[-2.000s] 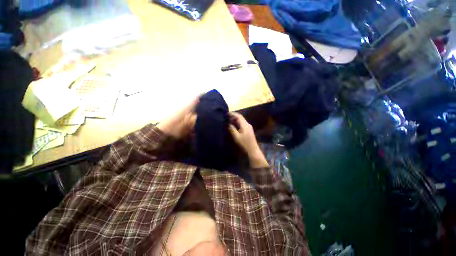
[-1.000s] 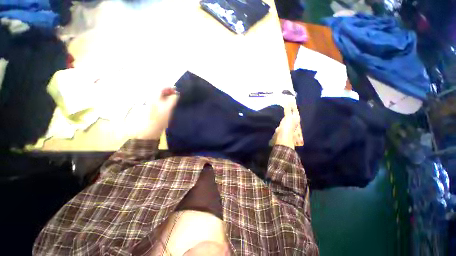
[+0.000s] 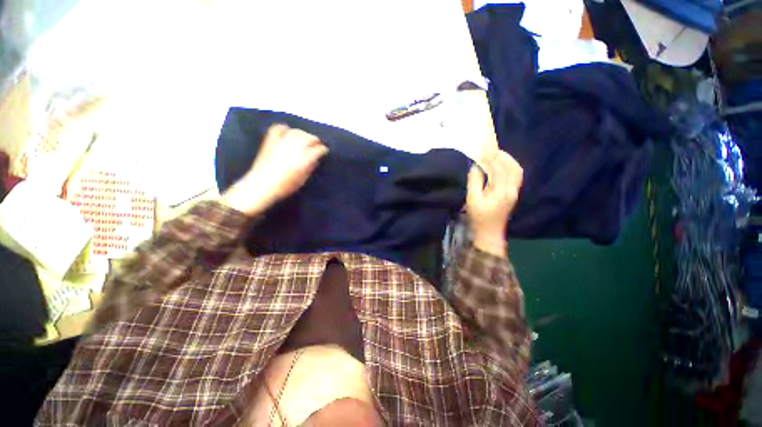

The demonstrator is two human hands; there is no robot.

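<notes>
Navy trousers (image 3: 334, 196) lie spread over the near edge of the pale table and down to the lap, with a tiny white piece on the cloth. My left hand (image 3: 288, 158) is on top of the cloth at its left part, fingers curled; whether it grips the cloth cannot be told. My right hand (image 3: 495, 185) grips the right end of the cloth at the table's right edge. Small dark thread snips (image 3: 413, 107) lie on the table just beyond the cloth.
Sticker sheets (image 3: 109, 208) with orange-red rows lie at the left of the table (image 3: 276, 58). A navy garment pile (image 3: 576, 150) hangs beside the right edge. White paper (image 3: 560, 37) lies beyond it. Green floor and bagged goods are at the right.
The trousers were bunched between both hands, then spread out across the table edge. My left hand has moved from the cloth's far left corner onto the cloth. The view has shifted.
</notes>
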